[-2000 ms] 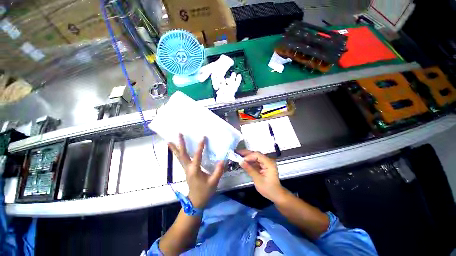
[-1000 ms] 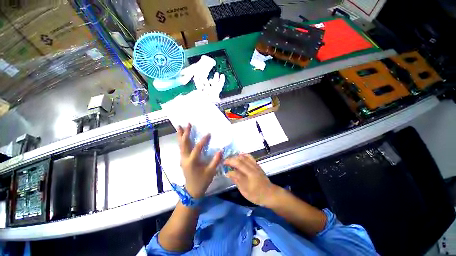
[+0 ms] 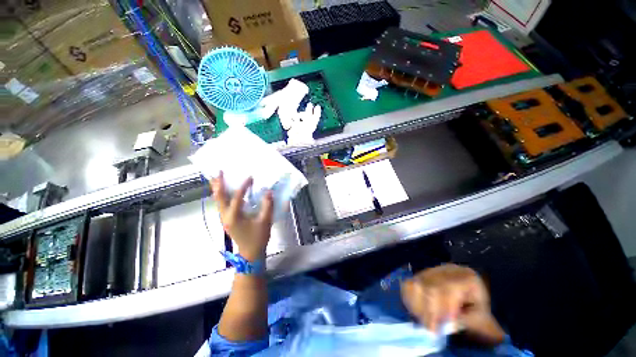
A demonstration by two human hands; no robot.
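Note:
A white, soft-looking packet or folded wipe (image 3: 247,162) is tilted above the conveyor. My bare left hand (image 3: 244,217) is under its near edge with fingers spread, holding it up. A blue strap (image 3: 243,263) is on my left wrist. My bare right hand (image 3: 450,300) is blurred at the lower right, near my body, with fingers curled on a small whitish end. A blurred pale strip (image 3: 376,339) runs from that hand across my smock; what it is cannot be told.
On the conveyor are a record sheet (image 3: 352,190), a pen (image 3: 374,195), orange covers (image 3: 535,124) and a circuit board (image 3: 56,258). On the green mat are a blue fan (image 3: 232,80), white gloves (image 3: 301,125), a black fixture (image 3: 418,59) and a red sheet (image 3: 488,59). A black bin stands right.
My right hand has left the packet and moved right and down towards my body. The pale strip now shows there. My left hand has moved slightly left and up with the packet.

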